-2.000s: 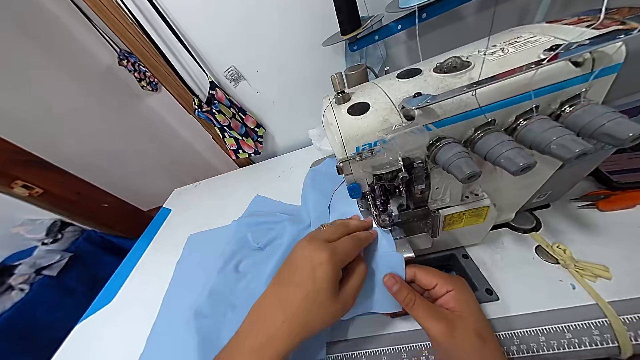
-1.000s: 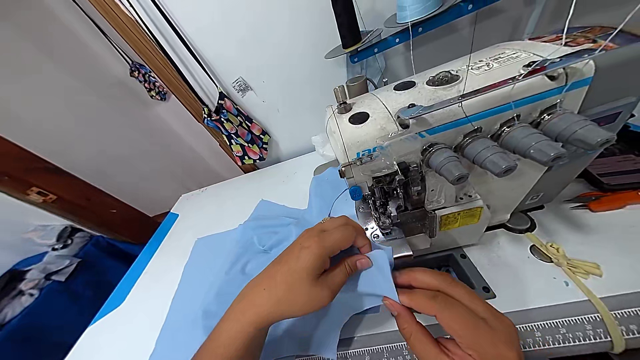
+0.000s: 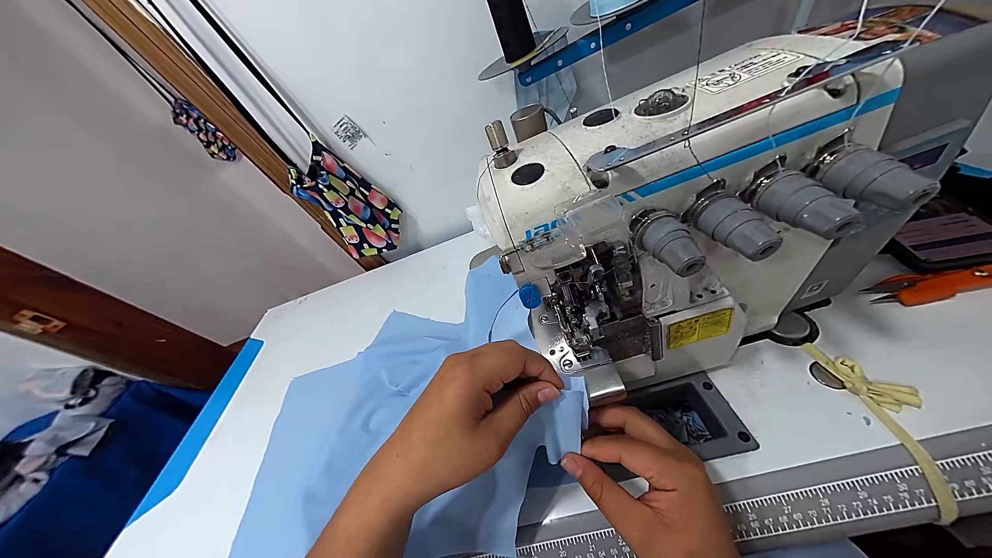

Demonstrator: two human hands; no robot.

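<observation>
Light blue fabric [image 3: 341, 418] lies over the white table, left of and in front of an overlock sewing machine [image 3: 566, 178]. My left hand [image 3: 480, 418] pinches a folded edge of the fabric between thumb and index finger, just in front of the presser foot area [image 3: 589, 341]. Lower right of it, my right hand [image 3: 651, 480] pinches the lower corner of the same folded edge between thumb and fingers. The held edge sits beside the metal plate of the machine. Whether any of the fabric is under the foot cannot be told.
A ruler strip [image 3: 814, 504] runs along the table's front edge. A yellow fabric tie [image 3: 860, 384] crosses it at the right. Orange-handled snips [image 3: 942, 287] lie farther right. A recessed tray [image 3: 690, 418] holds scraps beside my right hand. Thread cones [image 3: 511, 35] stand behind the machine.
Both hands have moved the fabric's edge from close by the presser foot toward the table's front. The edge is now folded between my fingers, and the right hand's grip has shifted.
</observation>
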